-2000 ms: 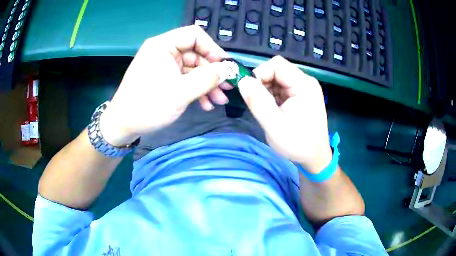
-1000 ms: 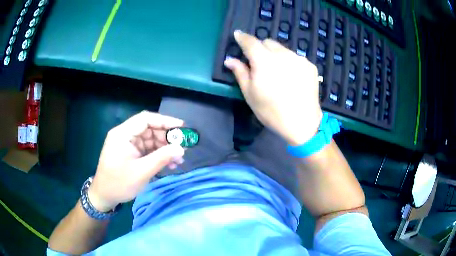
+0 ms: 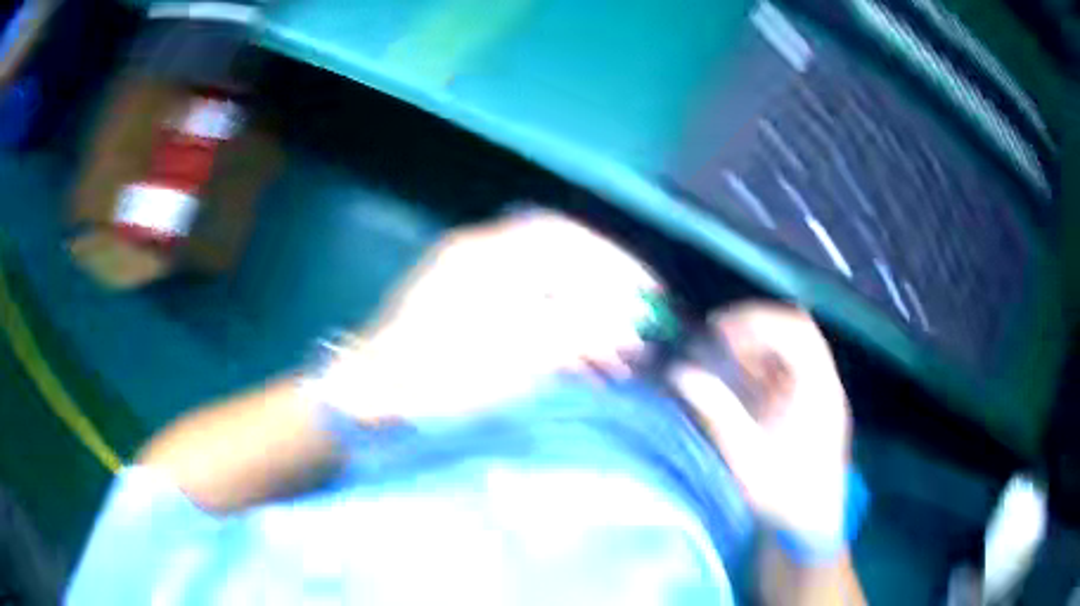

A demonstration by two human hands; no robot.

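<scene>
The whole view is blurred. My left hand (image 3: 509,308) is over my lap, its fingertips closed on a green circuit board module (image 3: 654,314), of which only a smear of green shows. My right hand (image 3: 776,408) is just right of it, thumb and fingers pinching a dark thing (image 3: 701,347) that looks like a black plastic housing. The two hands are close together, and blur hides whether the parts touch. The wide housing tray (image 3: 865,201) lies on the bench beyond my right hand, its housings smeared into pale streaks.
The green bench (image 3: 569,83) has its front edge running diagonally beyond my hands. A narrow module tray (image 3: 959,71) lies past the housing tray. An open carton (image 3: 249,201) with red and white packs (image 3: 178,172) stands at left. A white object (image 3: 1016,533) is at lower right.
My right hand has left the housing tray and come back beside my left hand, now with a dark thing in its fingers. My left hand still holds the green module. The view has swung and blurred.
</scene>
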